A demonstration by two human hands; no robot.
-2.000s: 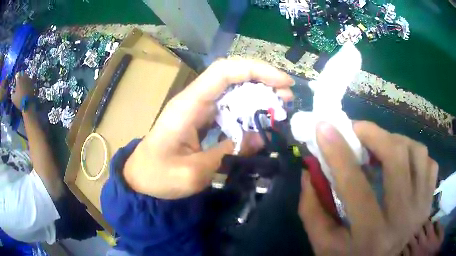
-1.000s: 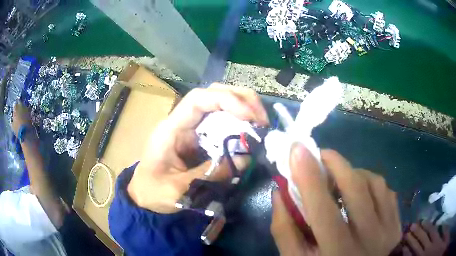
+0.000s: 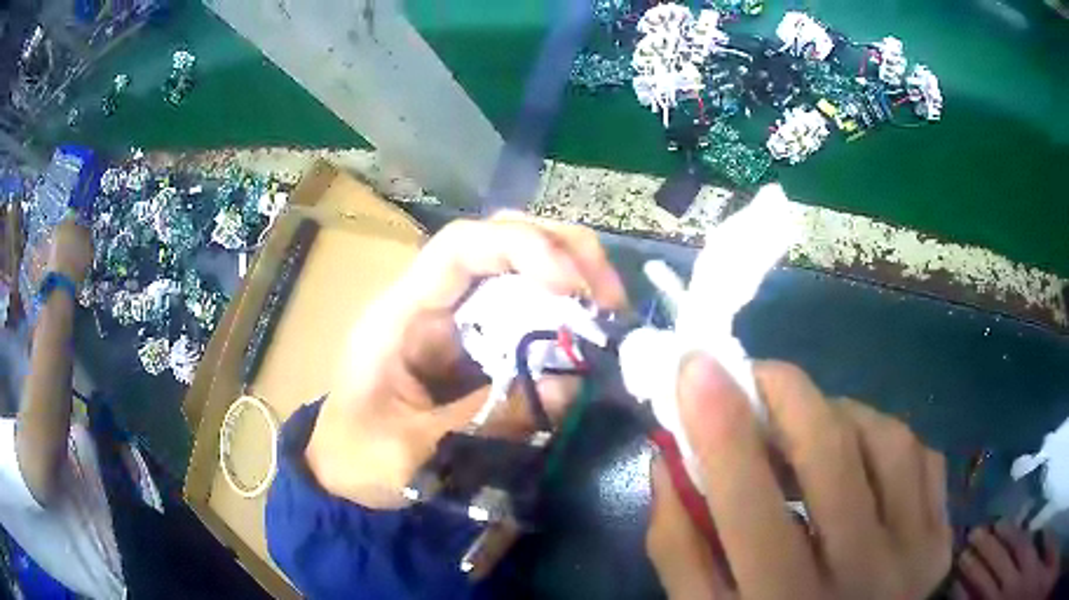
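My left hand (image 3: 399, 340), in a blue sleeve, is closed around a wired board assembly (image 3: 510, 328). Its chunky white plastic part faces up between thumb and fingers. Black, red and green wires come off it, and black parts with metal ends (image 3: 481, 469) hang below the hand. My right hand (image 3: 797, 481) is shut on a red-handled hand tool (image 3: 683, 486) wrapped in white (image 3: 715, 293), with loose ends sticking up. The tool's tip is blurred close to the right side of the assembly; I cannot tell whether they touch.
A cardboard tray (image 3: 334, 258) at left holds a pale yellow ring (image 3: 249, 445) and a dark stick (image 3: 276, 305). Assemblies (image 3: 797, 135) lie on the green belt (image 3: 469, 47) behind its chipped edge, beside a grey post (image 3: 375, 94). Another person's arm (image 3: 53, 375) is at left, another hand (image 3: 1006, 565) at lower right.
Both hands moved left and down in view from two seconds ago, and have barely moved in the last second. The black parts hang slightly differently. The neighbour's arm at left has shifted.
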